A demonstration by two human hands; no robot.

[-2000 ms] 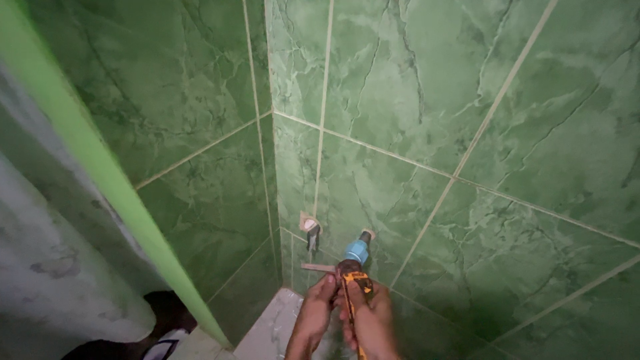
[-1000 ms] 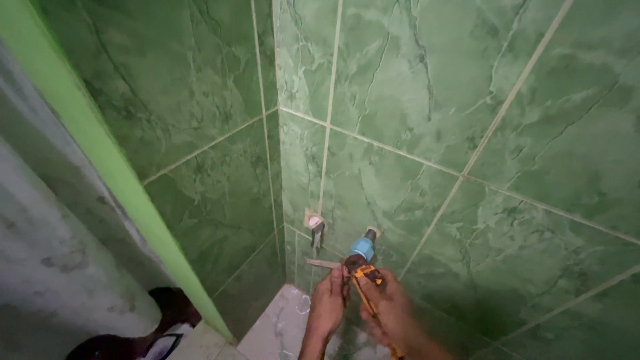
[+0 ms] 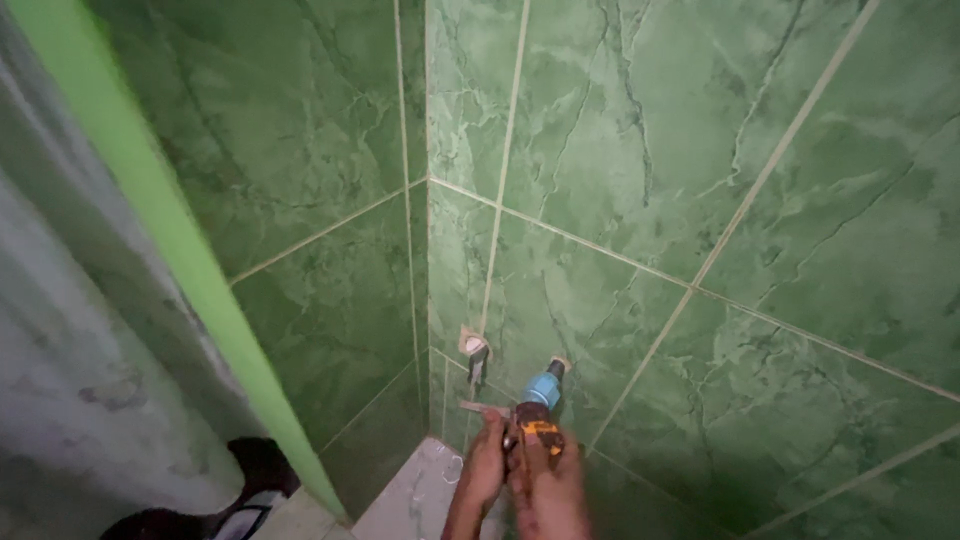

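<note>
A blue fitting (image 3: 541, 390) sits on a dark pipe stub coming out of the green tiled wall. Just below it is a tap body with a flat, pale lever handle (image 3: 486, 409) pointing left. My left hand (image 3: 484, 457) closes its fingers on the tap beside the lever. An orange and black tool (image 3: 541, 431), its kind unclear, lies in my right hand (image 3: 551, 480) against the tap; that hand is blurred and its grip partly hidden. Left of the fitting, a white and dark pipe end (image 3: 474, 346) shows in a rough hole in the wall.
Green tiled walls (image 3: 600, 150) meet in a corner behind the fitting. A light green upright edge (image 3: 172, 247) and a grey curtain-like sheet (image 3: 90, 375) stand at the left. A pale ledge (image 3: 412, 480) lies below my hands, and dark items (image 3: 262, 465) are on the floor at lower left.
My right hand, lower and to the right of the tap a second ago, is now close up behind it with the orange tool more upright. My left hand remains at the tap.
</note>
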